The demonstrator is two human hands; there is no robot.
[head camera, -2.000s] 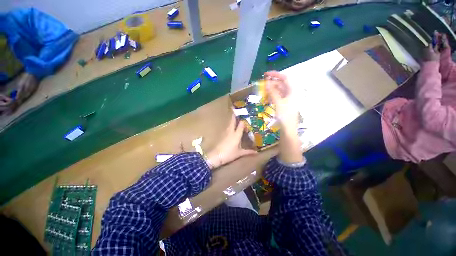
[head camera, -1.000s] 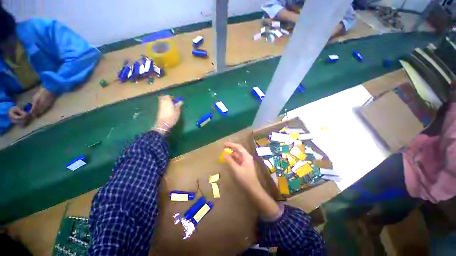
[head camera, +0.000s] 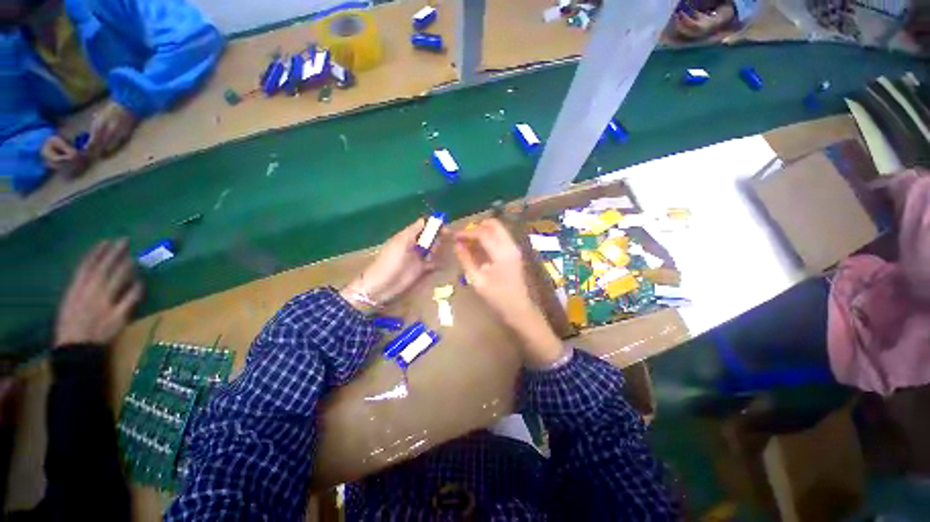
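Observation:
My left hand (head camera: 396, 263) holds a blue battery pack (head camera: 430, 232) with a white face, upright above the bench near the belt's edge. My right hand (head camera: 494, 263) is just right of it, fingers pinched on a small yellow piece (head camera: 469, 237), partly hidden by the fingers. Blue battery packs (head camera: 413, 346) lie on the brown cardboard below my left hand. Pale strips (head camera: 445, 306) lie between my hands. The open parts box (head camera: 556, 304) right of my right hand holds mixed white, orange-yellow and green pieces.
The green conveyor belt (head camera: 306, 189) carries several packs beyond the bench. A metal post (head camera: 591, 97) stands behind the box. Green PCB panels (head camera: 168, 413) lie at left. Another person's hand (head camera: 100, 294) reaches to the belt at left. People sit across the belt and at right.
My left hand has come back from the belt with a pack, beside my right hand. My right hand's yellow piece is now close to the pack. Another person's arm has entered at left.

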